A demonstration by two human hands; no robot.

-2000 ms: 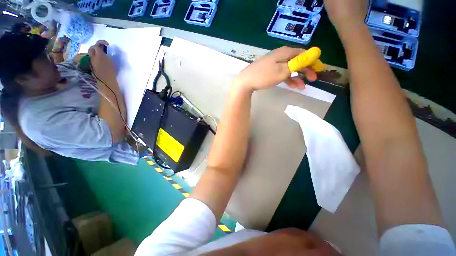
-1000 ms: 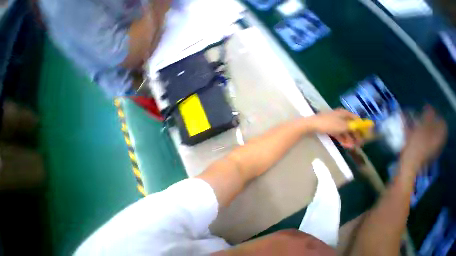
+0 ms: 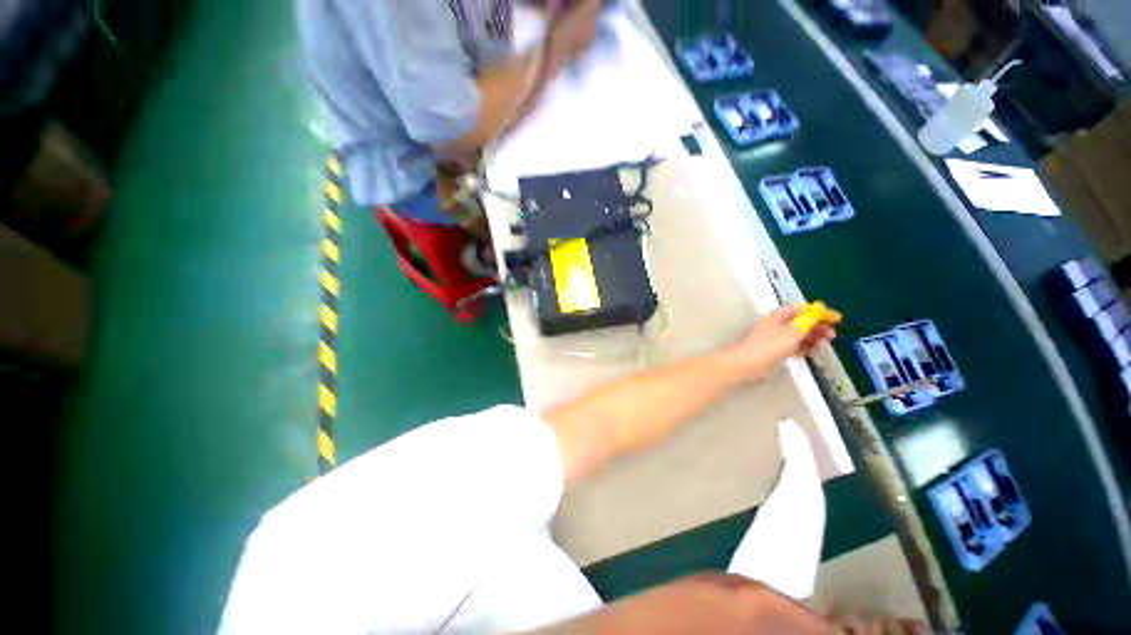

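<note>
My left hand (image 3: 791, 333), with yellow finger cots, is at the worn metal belt edge; whether it holds anything cannot be told. My right hand (image 3: 868, 624) is low at the bottom edge of the picture, mostly cut off, its grip hidden. A pair of open light-blue cases (image 3: 912, 366) with dark and white parts lies on the green belt to the right of my left hand. A thin greyish stick (image 3: 883, 393) reaches from the belt edge over this pair. Another open blue pair (image 3: 980, 509) lies nearer me.
More blue cases (image 3: 806, 199) lie farther along the belt. A black box with a yellow label (image 3: 585, 254) and cables stands on the beige bench sheet (image 3: 695, 459). A white tapering wipe (image 3: 788, 521) lies near me. A person (image 3: 397, 99) sits beyond; a white bottle (image 3: 958, 118) stands across the belt.
The view has turned towards the belt. My right hand has drawn back from over the cases to the bottom edge. My left hand has pulled back slightly and stays near the belt edge.
</note>
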